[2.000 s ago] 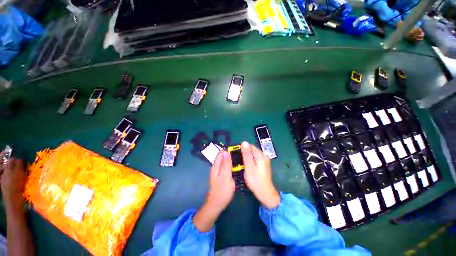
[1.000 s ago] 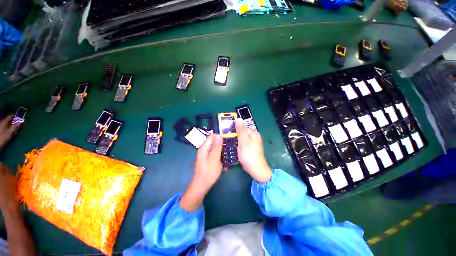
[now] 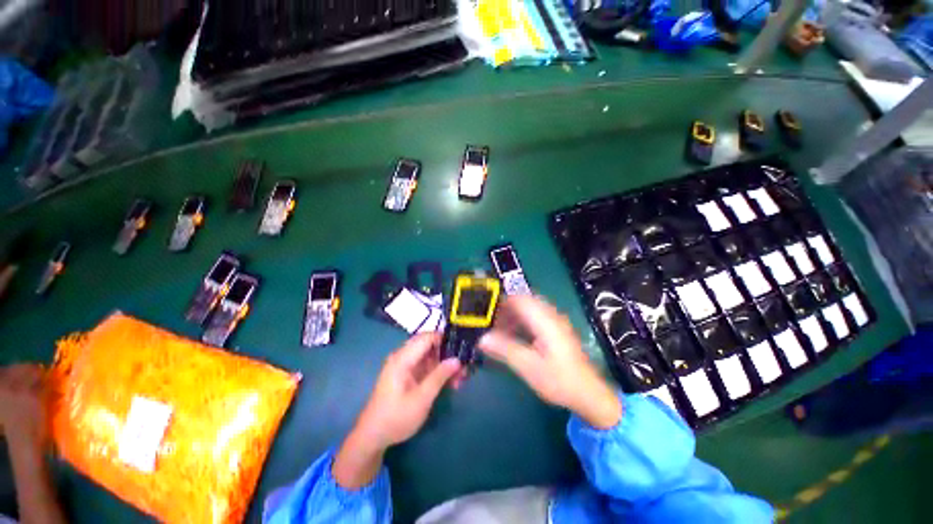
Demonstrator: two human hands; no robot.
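Observation:
My left hand (image 3: 401, 394) holds the lower end of a black front housing with a yellow frame (image 3: 475, 300), upright in front of me, its window dark. My right hand (image 3: 544, 353) is at its lower right, slightly blurred; the thumb reaches the keypad edge and the other fingers are spread. Whether it grips is unclear. White rectangles (image 3: 411, 310) and black flat parts (image 3: 425, 274) lie just left of the housing. A phone body (image 3: 507, 268) lies behind my right hand.
Several phone bodies (image 3: 321, 307) lie at left and centre. A bag of orange parts (image 3: 194, 409) is at left, a person's arm beside it. A black blister tray (image 3: 634, 220) is at right, with small yellow-framed housings (image 3: 702, 141) beyond. Stacked trays (image 3: 327, 51) stand at the far side.
The yellow-framed housing shows a dark window now, not the pale one of a second ago. My right hand has shifted right and its fingers have spread. The other person's hand has left the far-left phone.

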